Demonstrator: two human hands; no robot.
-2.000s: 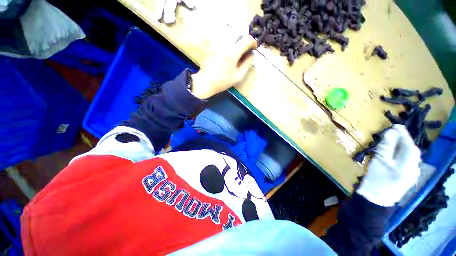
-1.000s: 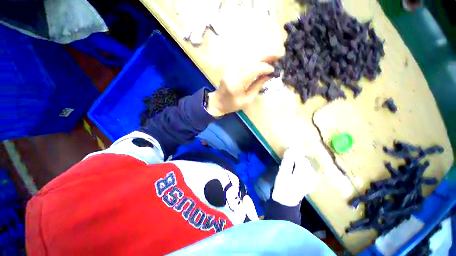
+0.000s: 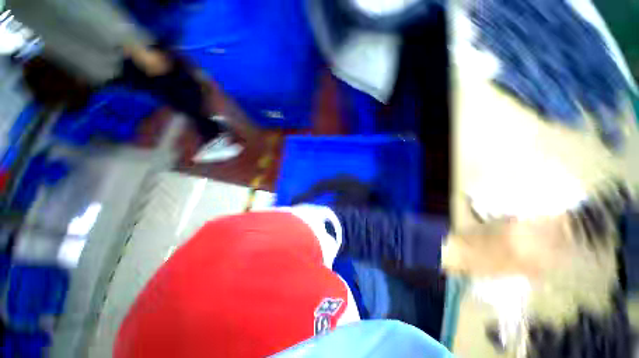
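Note:
The picture is strongly blurred. My left hand (image 3: 515,248), bare, reaches from a dark sleeve across the pale yellow bench (image 3: 525,150). Its fingertips are at or near small dark rubber pieces (image 3: 595,217); whether they hold any cannot be told. More dark pieces (image 3: 581,335) lie on the bench below my hand in the picture. White patches beside the hand are too blurred to name. My gloved right hand cannot be made out.
Chunky blue-black parts (image 3: 546,59) are heaped at the bench's far left. A blue tote bin (image 3: 343,164) stands below the bench edge. Blue crates (image 3: 249,59) stand beyond it. Another person's leg and white shoe (image 3: 218,149) show on the floor at upper left.
The view has swung left, bringing the floor and another person's leg into sight. The green lid, long black parts and white-gloved right hand are no longer seen. My left hand still reaches over the bench.

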